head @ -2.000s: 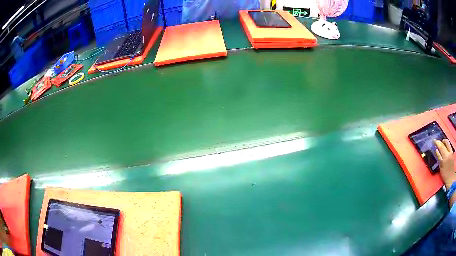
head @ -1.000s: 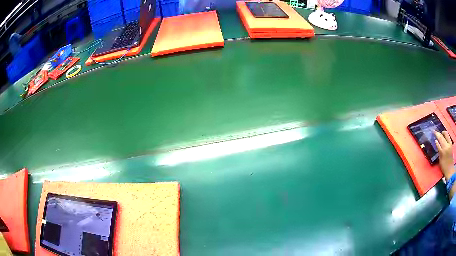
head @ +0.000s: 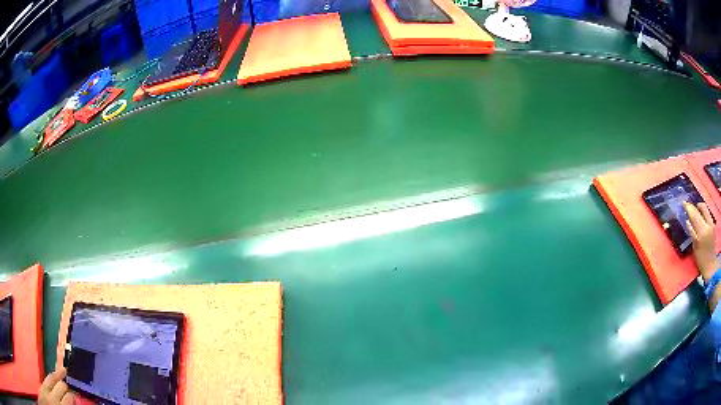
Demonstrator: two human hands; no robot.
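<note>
A black-bordered tablet (head: 125, 348) lies at the lower left on an orange foam pad (head: 237, 340) with a speckled, paler top. Its lit screen shows a pale page with two black rectangles, and a tiny yellow tag sits at its left edge. My left hand (head: 55, 389) is at the bottom edge, partly cut off, with its fingertips at the tablet's lower left edge. Whether the fingers grip the tablet is not clear. My right hand is not in view.
Another foam pad with a tablet (head: 6, 328) is cut off at left. At right, another person's hand (head: 700, 229) touches a tablet (head: 672, 207) on foam. Along the far side are a laptop (head: 198, 55), foam pads (head: 296, 46), a tablet (head: 419, 9) and a fan (head: 508, 25).
My left hand has come into view at the tablet's lower left edge. A tablet now shows on the far-left pad. The view has tilted slightly downward.
</note>
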